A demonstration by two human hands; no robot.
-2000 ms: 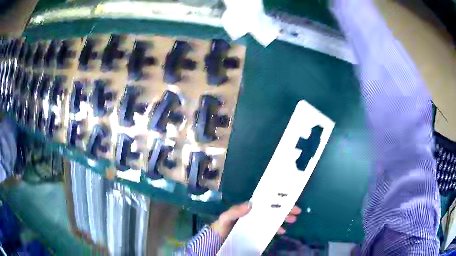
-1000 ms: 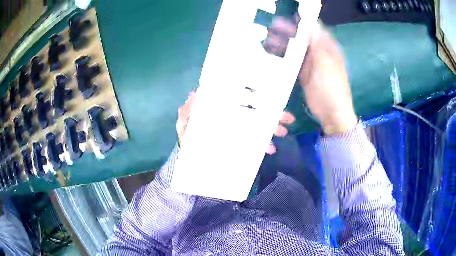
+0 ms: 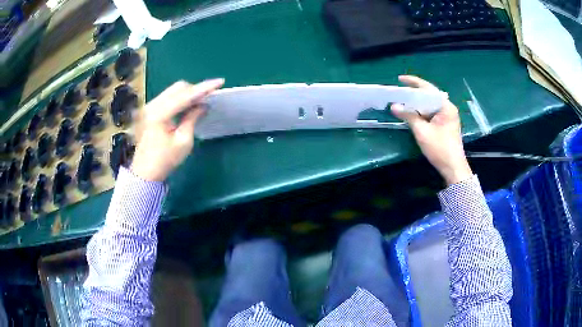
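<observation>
A long white die-cut card (image 3: 268,112) is held level above the green bench, slightly bowed. It has two small slots near its middle and a shaped cutout towards its right end. My left hand (image 3: 167,128) grips the card's left end, thumb below and fingers above. My right hand (image 3: 434,124) grips the right end, with the thumb by the cutout. Both hands are bare. Part of the cutout is hidden by the right thumb.
Black moulded parts (image 3: 89,163) stand in rows on a brown sheet at left. A black parts tray (image 3: 447,16) lies at the back right, beside stacked white and brown cards (image 3: 549,45). A blue crate (image 3: 404,268) is beside my knees. An open carton (image 3: 48,271) is below left.
The card has turned from upright to crosswise and moved lower over the bench. My right hand has gone from the cutout side to its right end; my left hand now holds the opposite end.
</observation>
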